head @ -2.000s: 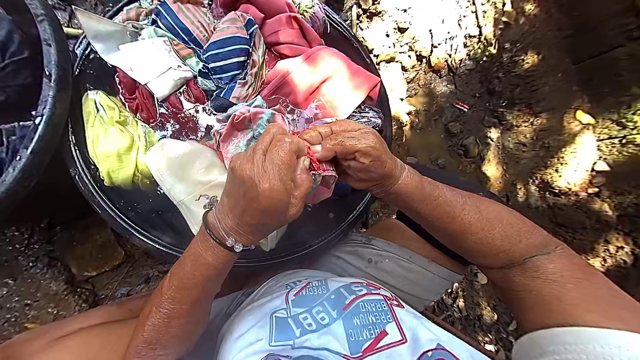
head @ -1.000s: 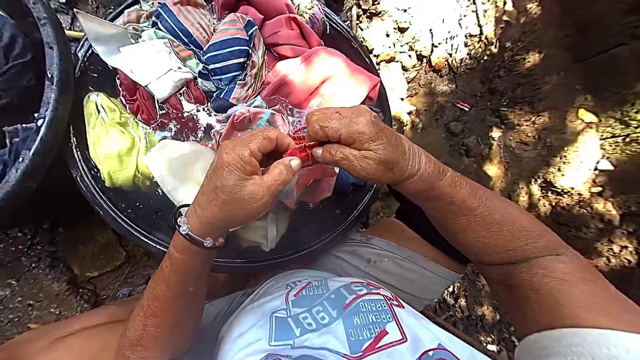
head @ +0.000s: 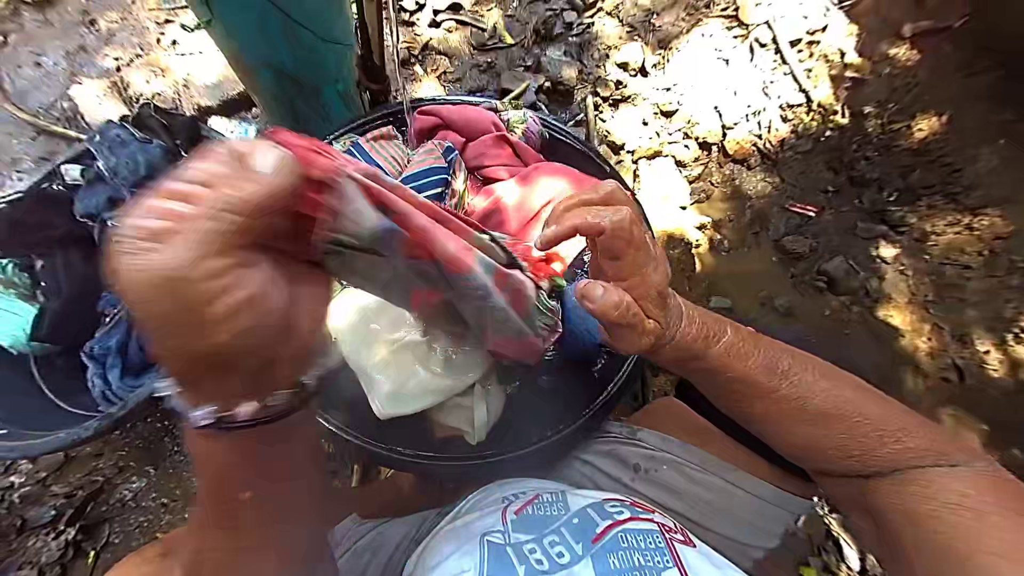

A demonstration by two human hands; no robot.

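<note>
Blurred by motion, my left hand (head: 224, 264) is raised at the left, closed on one end of a wet red and grey patterned cloth (head: 432, 256). The cloth stretches down to the right over a round black basin (head: 512, 458). Beside its lower end, my right hand (head: 620, 268) has its fingers curled but apart, holding nothing. In the basin's water lie a white cloth (head: 400, 356), a blue striped cloth (head: 428, 172), a red cloth (head: 512, 192) and a small blue piece (head: 580, 324).
Left of the basin stands a second black tub (head: 72, 440) with dark and denim clothes (head: 124, 168). A green container or post (head: 288, 64) rises behind, beside a thin stream of water (head: 394, 56). Wet, stony mud (head: 848, 264) lies to the right.
Both hands were together on the red patterned cloth; now my left hand has swung up and left with it, and my right hand has let go. The view has turned left.
</note>
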